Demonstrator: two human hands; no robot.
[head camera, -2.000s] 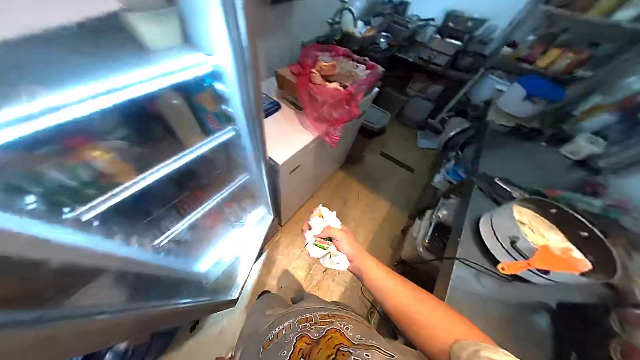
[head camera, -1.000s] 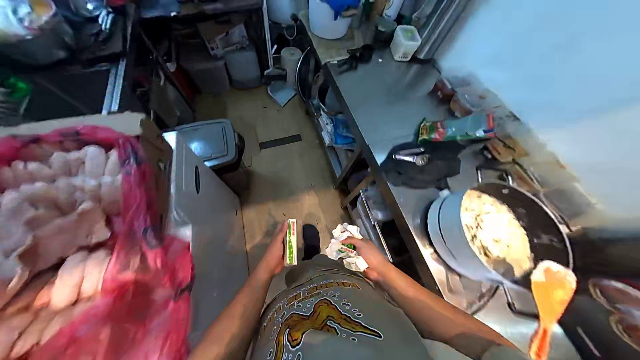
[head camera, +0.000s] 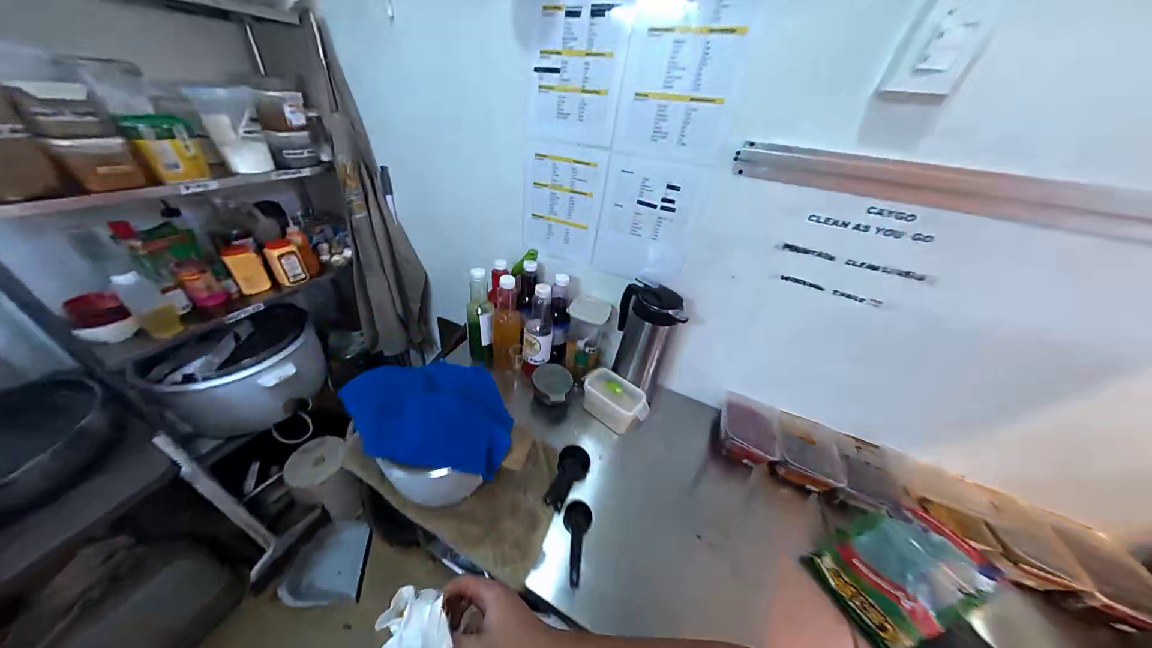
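Observation:
At the bottom edge, my right hand (head camera: 490, 612) grips a crumpled white wrapper (head camera: 414, 616), partly cut off by the frame. The hand is just in front of the near edge of the steel counter (head camera: 666, 540). Two black measuring scoops (head camera: 577, 531) lie on the counter beyond it. Farther back, a blue cloth (head camera: 432, 409) covers a round bowl (head camera: 432, 484) standing on a brown cloth (head camera: 504, 531). My left hand is outside the view.
Sauce bottles (head camera: 506, 319), a steel thermal jug (head camera: 646, 337) and a white plastic tub (head camera: 614, 402) stand at the back corner. Lidded containers (head camera: 810, 454) line the wall, near a green plastic packet (head camera: 900, 576). Shelves (head camera: 180, 189) hold jars at left; a dustpan (head camera: 324, 562) is below.
The view has swung up to the counter and wall. My left hand, seen holding a small green-and-white packet one second ago, has left the view. My right hand still holds the white wrapper.

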